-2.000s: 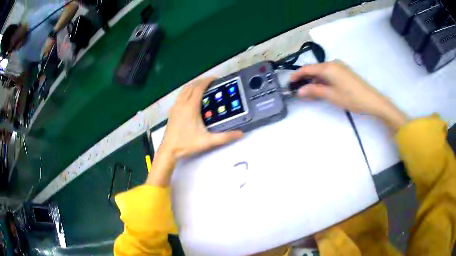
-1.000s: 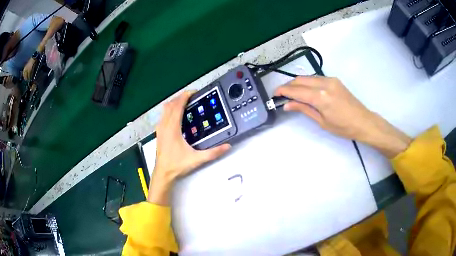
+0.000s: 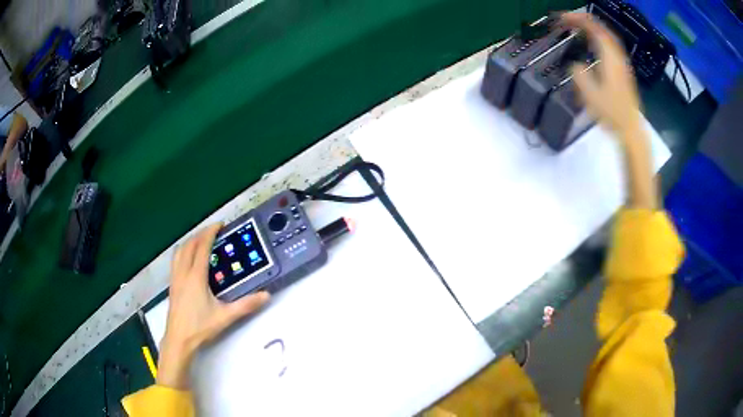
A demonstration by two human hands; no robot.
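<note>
A grey media player (image 3: 281, 244) lies at an angle on the left white mat, its screen (image 3: 241, 258) lit with coloured icons. My left hand (image 3: 195, 297) grips its left end, thumb along the lower edge. A black USB stick (image 3: 334, 230) with a lit reddish end is in the player's right side. A black wrist strap (image 3: 346, 195) loops from its upper right corner. My right hand (image 3: 601, 73) is blurred, over the rightmost of three dark players (image 3: 534, 91) standing on the right mat. Whether it touches or grips one, I cannot tell.
A speckled rail (image 3: 326, 155) separates the mats from the green belt (image 3: 244, 106). Another player (image 3: 84, 228) lies on the belt at left. A yellow stick (image 3: 149, 361) and a thin black frame (image 3: 116, 391) lie left of the left mat. Blue bins (image 3: 713, 204) stand at right.
The USB stick has gone into the player's side and my right hand has let it go, moving to the standing players. The view has swung right. My left hand keeps its hold.
</note>
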